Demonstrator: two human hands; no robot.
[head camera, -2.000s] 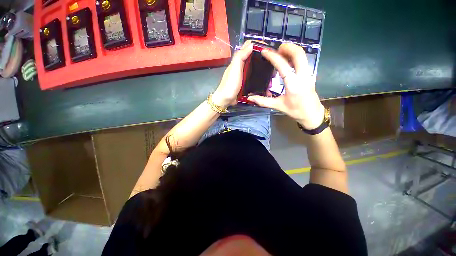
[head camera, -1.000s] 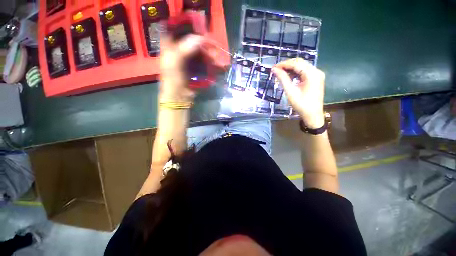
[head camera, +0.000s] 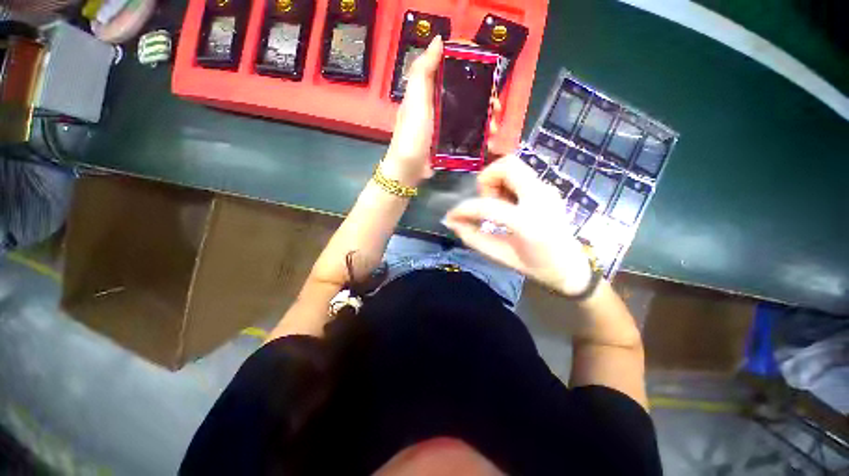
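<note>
My left hand (head camera: 417, 130) holds a handset (head camera: 464, 110) with a red edge upright, its dark screen face toward me, over the front right part of the red foam tray (head camera: 307, 111). My right hand (head camera: 531, 223) is blurred, just below and right of the handset, with thumb and fingers curled. Whether it pinches something small cannot be told. The clear parts tray (head camera: 613, 234) lies tilted to the right, with rows of dark flat parts (head camera: 629, 139). My right hand hides part of its lower left.
The red tray bears several black-edged phones (head camera: 350, 46) with gold round marks. A striped green and white item (head camera: 155, 46) and a grey box (head camera: 79, 82) are at the left. Open cardboard boxes (head camera: 135, 270) stand below the dark-green bench (head camera: 745, 214).
The view has turned, so the trays appear shifted right. My left hand's handset, blurred over the red tray before, is now upright with its screen visible. My right hand has moved from the clear tray toward it.
</note>
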